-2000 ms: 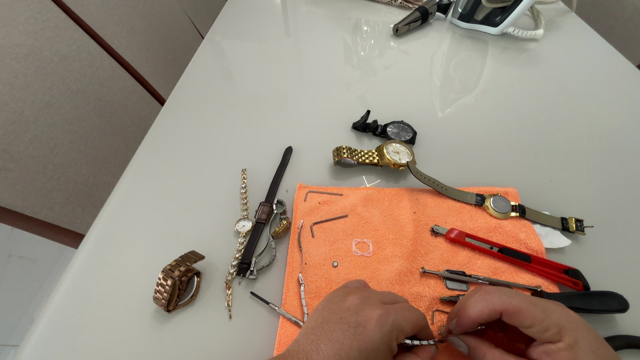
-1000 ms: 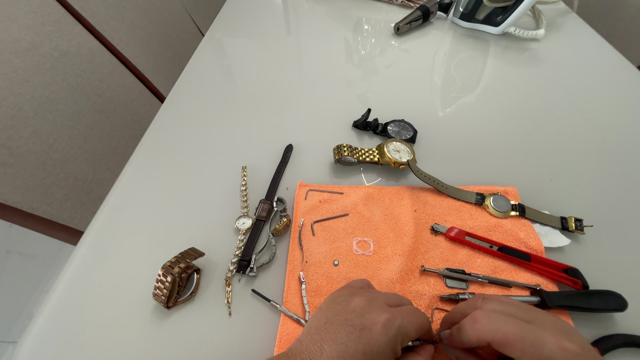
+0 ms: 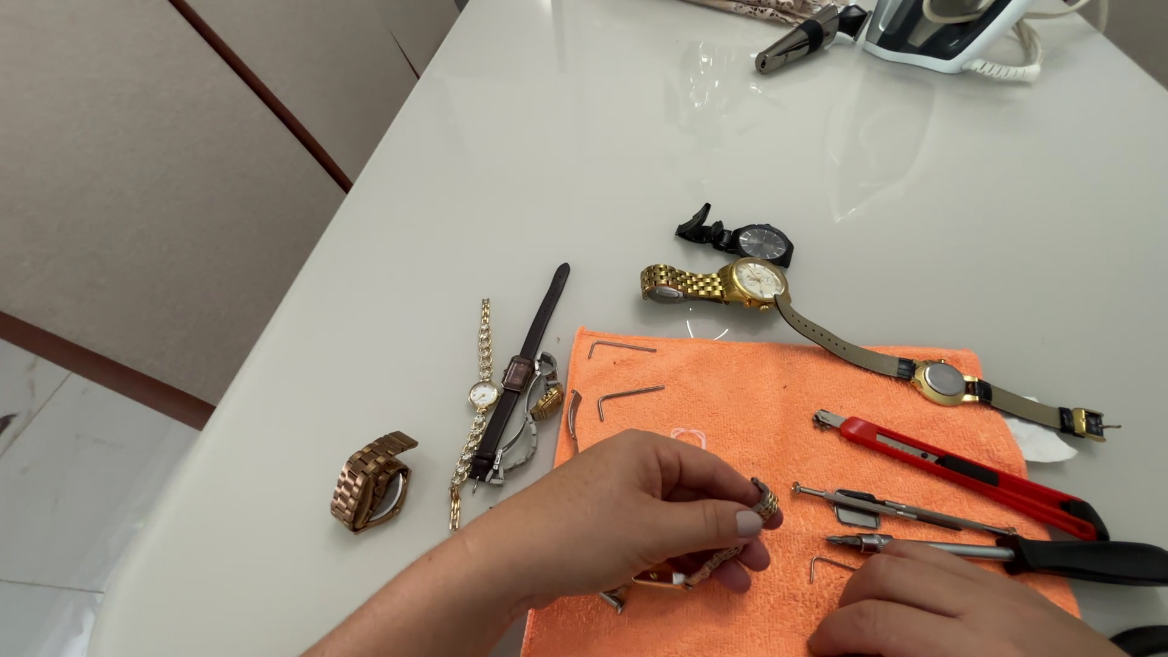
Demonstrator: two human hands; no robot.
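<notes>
My left hand pinches a small metal watch bracelet between thumb and fingers, above an orange cloth. More of the bracelet and a gold-coloured watch case hang below the palm, partly hidden. At the lower right, my right hand rests low over the cloth, its fingers curled and their tips hidden, so whether it holds anything cannot be told. Just beyond it lie a screwdriver with a black handle and a small hex key. A thin metal tool and a red utility knife lie farther up.
Left of the cloth lie a brown metal watch, a slim bracelet watch and a dark strap watch. Beyond it are a gold watch, a black watch and a strap watch. An iron stands at the back.
My hands, close together over the cloth before, are now apart. The left hand has lifted with the bracelet, and the right has moved to the right.
</notes>
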